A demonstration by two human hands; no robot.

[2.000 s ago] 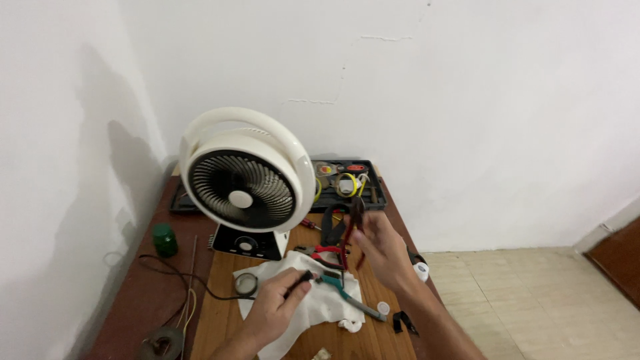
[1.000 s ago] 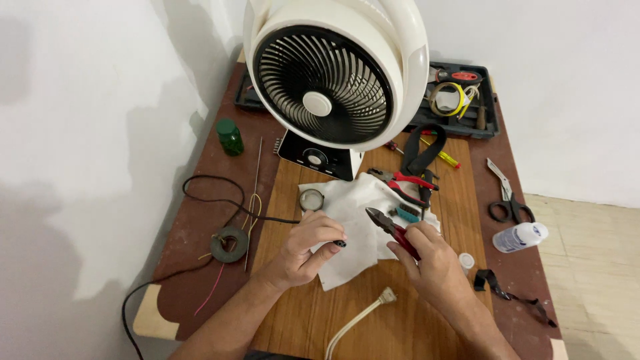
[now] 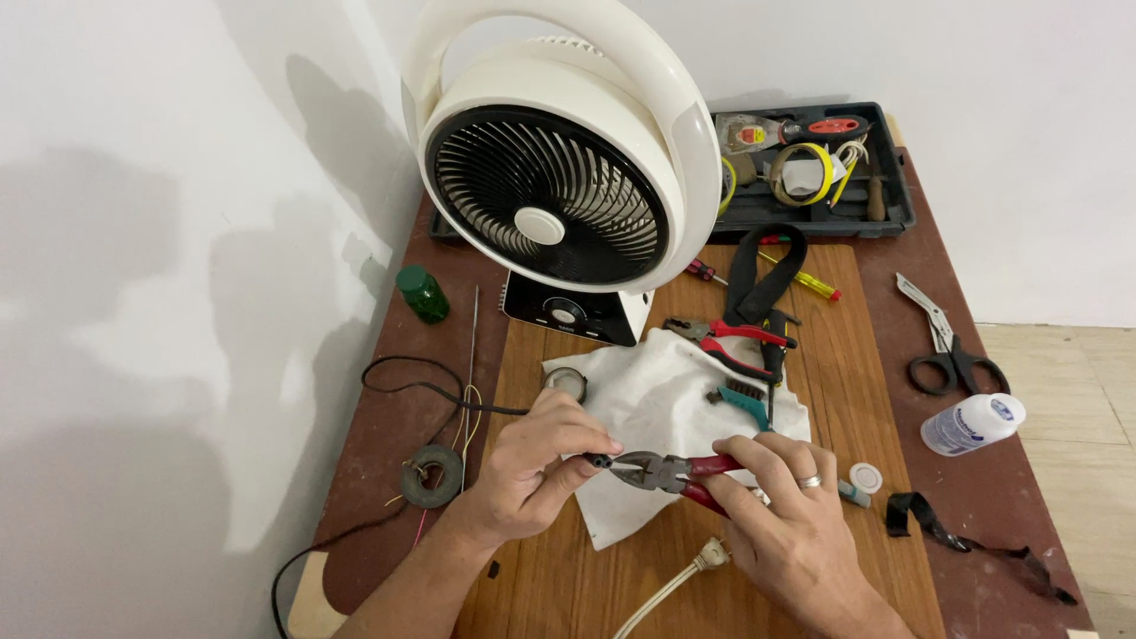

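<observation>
My left hand (image 3: 537,470) pinches the end of a black cord (image 3: 599,461) between thumb and fingers. In my right hand (image 3: 781,497) are red-handled diagonal cutting pliers (image 3: 657,470), their jaws close beside the cord end; whether they touch it is unclear. The cord runs left from behind my left hand. Beneath both hands lies a white cloth (image 3: 648,399) on a wooden board (image 3: 825,355). Red-and-black combination pliers (image 3: 732,342) and a teal-handled brush (image 3: 745,404) rest on the cloth. A white plug (image 3: 712,555) with its cord lies nearer me.
A white fan (image 3: 568,160) stands behind the cloth. At the back is a black tool tray (image 3: 896,200). Scissors (image 3: 950,359), a white bottle (image 3: 972,424) and a black tape strip (image 3: 958,540) lie right. Left are a green jar (image 3: 422,294) and a tape roll (image 3: 432,476).
The cutting pliers in my right hand have moved left to the cord end in my left hand, which now shows more plainly. The view has shifted since the oldest frame.
</observation>
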